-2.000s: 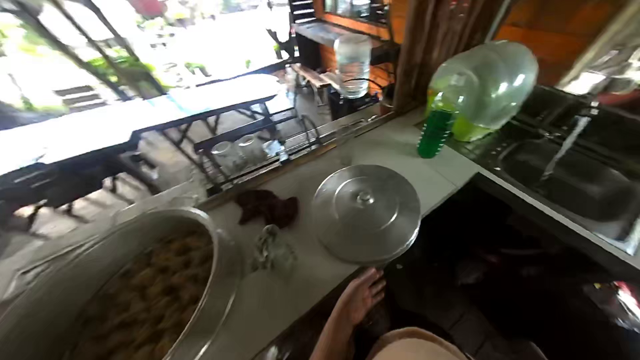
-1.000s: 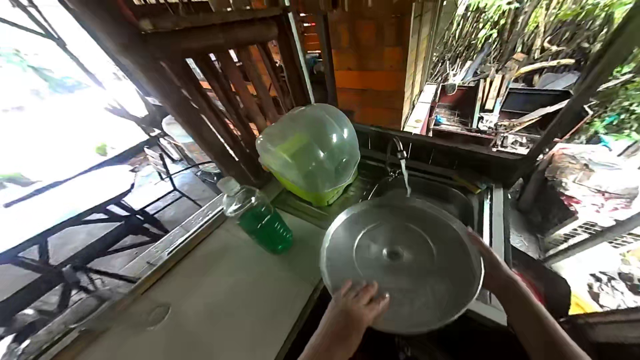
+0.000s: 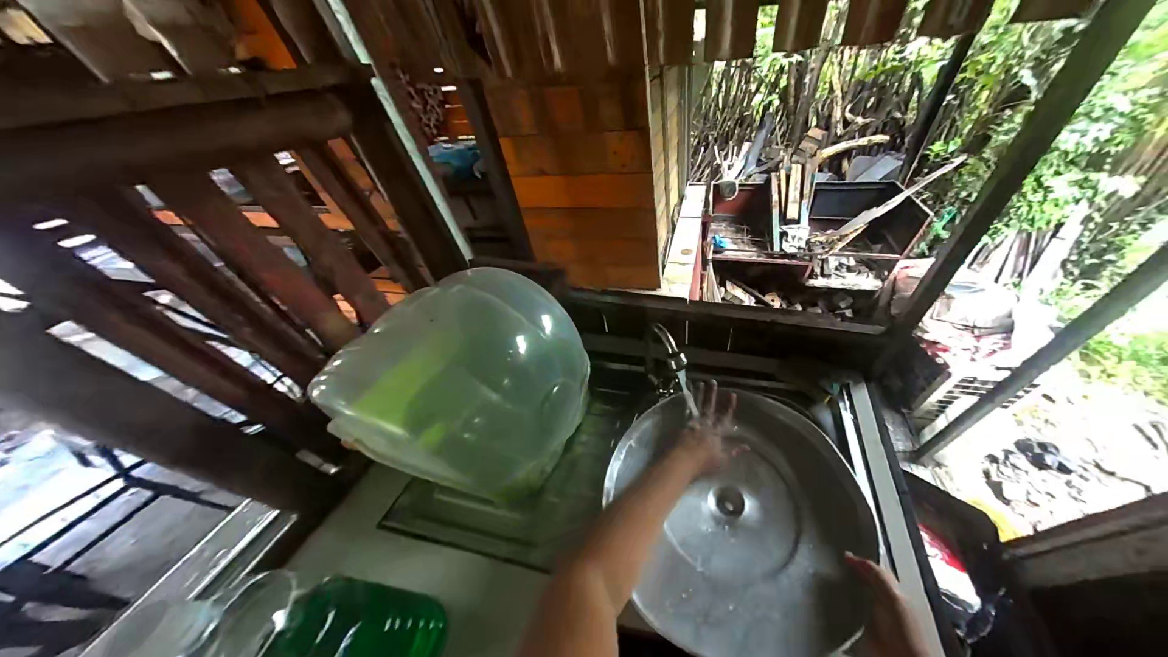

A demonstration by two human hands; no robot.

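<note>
A large round metal lid [image 3: 730, 566], its knob facing up, lies over the sink under a running faucet [image 3: 669, 351]. My left hand [image 3: 712, 429] reaches across it with the fingers spread in the water stream near the lid's far edge. At the lid's right rim is my right hand [image 3: 881, 598], its thumb over the edge and its other fingers hidden below. Water drops show on the metal.
A big translucent plastic container with green inside [image 3: 465, 383] stands left of the sink. A clear bottle of green liquid [image 3: 365, 620] is at the lower left on the counter [image 3: 474, 584]. A wooden slat railing [image 3: 255, 246] runs along the left.
The lid, on the counter two seconds ago and held in both hands one second ago, is now under the faucet. My left hand has moved from its near rim to the water. The view has swung right.
</note>
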